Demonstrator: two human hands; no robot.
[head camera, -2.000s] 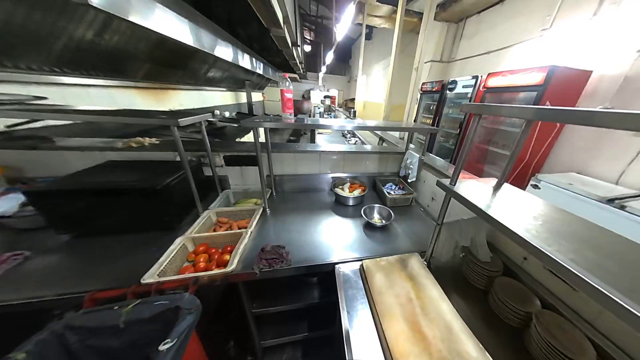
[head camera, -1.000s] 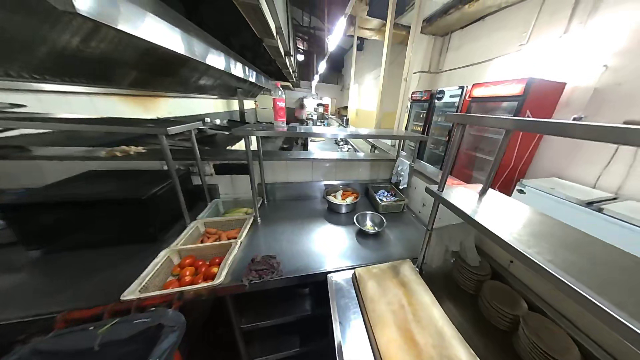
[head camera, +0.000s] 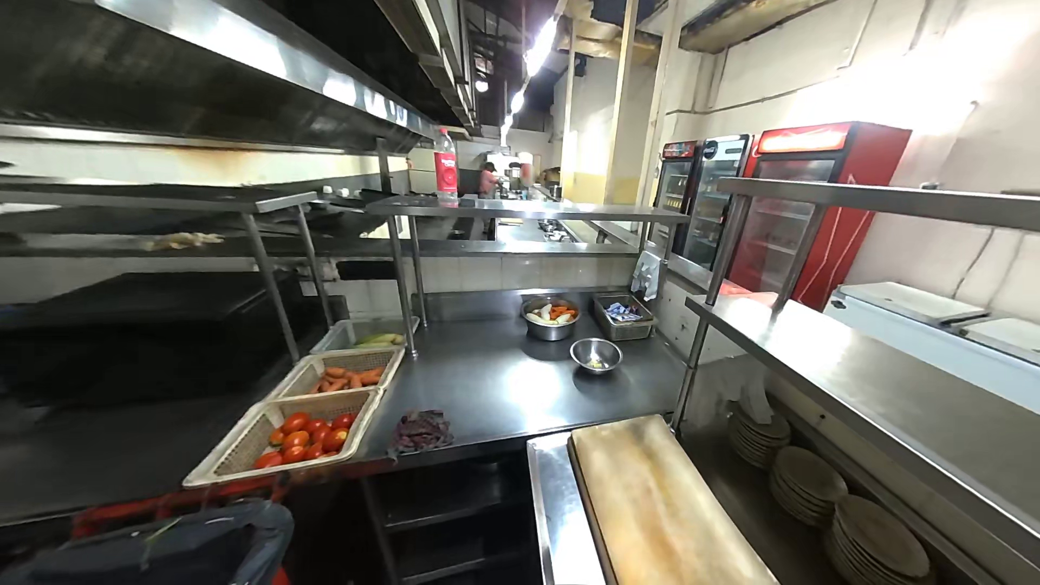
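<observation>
Neither my left hand nor my right hand is in view. Nearest to me lies a long, worn cutting board on a steel counter. Beyond it, a steel pot holds carrots and pale peeled vegetables, with a small steel bowl in front and to its right. A rectangular container with small packets is beside the pot. At the left, one plastic basket holds tomatoes, the one behind it holds carrots, and a clear tub has green vegetables in it.
A crumpled dark cloth rests at the counter's front edge. A lined bin stands at lower left. Steel shelves border the right, above stacked plates. A bottle tops the middle shelf. A person is far back.
The view has shifted somewhat, and the bin shows less at the lower left than two seconds ago. The vegetables, containers and cloth keep their places on the counter.
</observation>
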